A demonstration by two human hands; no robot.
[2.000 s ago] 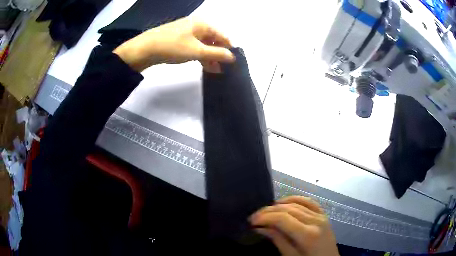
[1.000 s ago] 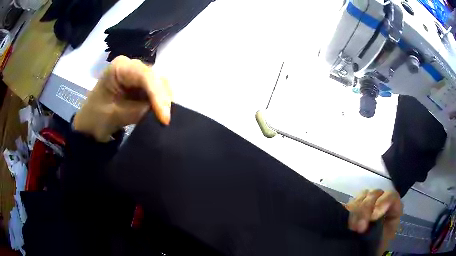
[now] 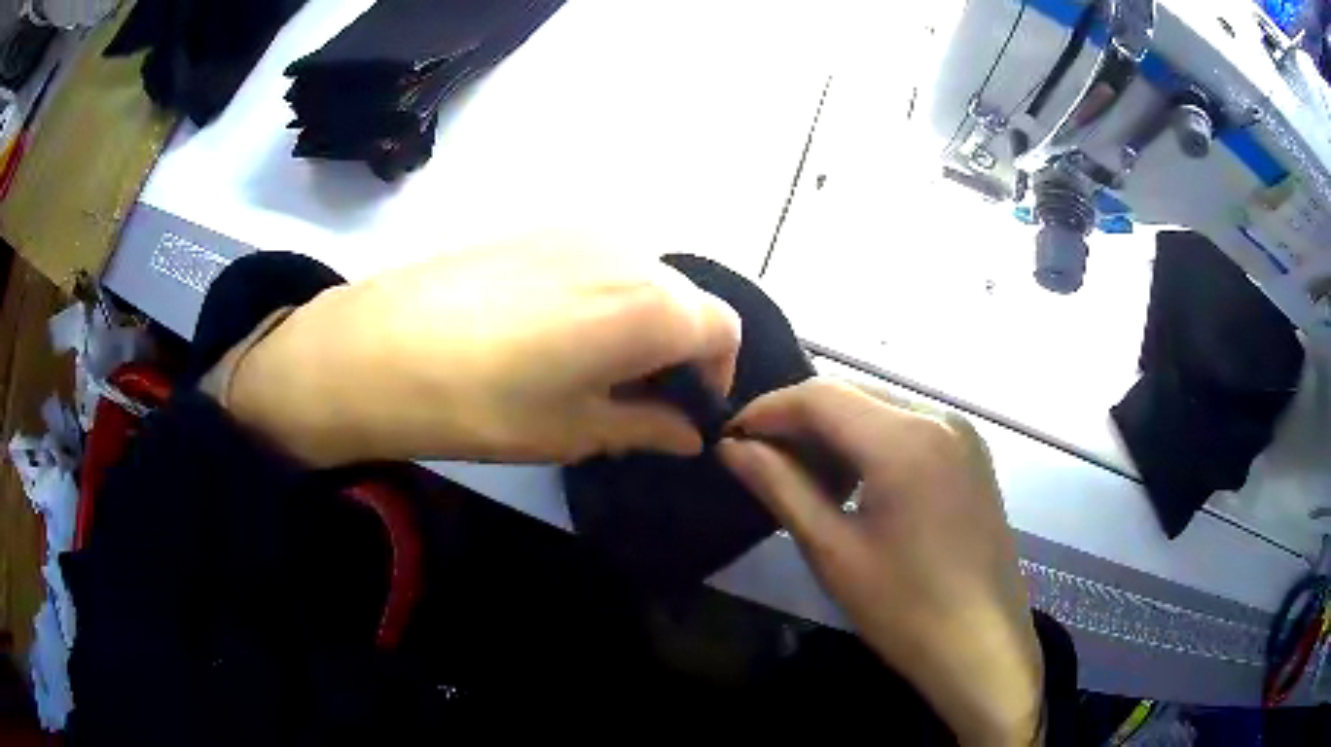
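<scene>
A black cut piece (image 3: 657, 504) is bunched and folded between my two hands over the front edge of the table. My left hand (image 3: 584, 358) comes in from the left and pinches it between thumb and fingers. My right hand (image 3: 890, 489) comes in from the lower right and pinches the same spot, its fingertips nearly touching the left ones. Part of the piece sticks up behind the fingers and part hangs below them. The fingers hide the pinched edge.
The sewing machine head (image 3: 1080, 117) is at the upper right. A crumpled black pile (image 3: 1212, 380) lies right of it. A stack of black pieces (image 3: 394, 80) is at the upper left, with another dark heap (image 3: 212, 59) beyond. Snips (image 3: 1292, 642) are at the far right edge.
The piece was stretched wide between my hands. Both hands have now come together near the middle and the piece is folded between them. The oval tab is now out of sight.
</scene>
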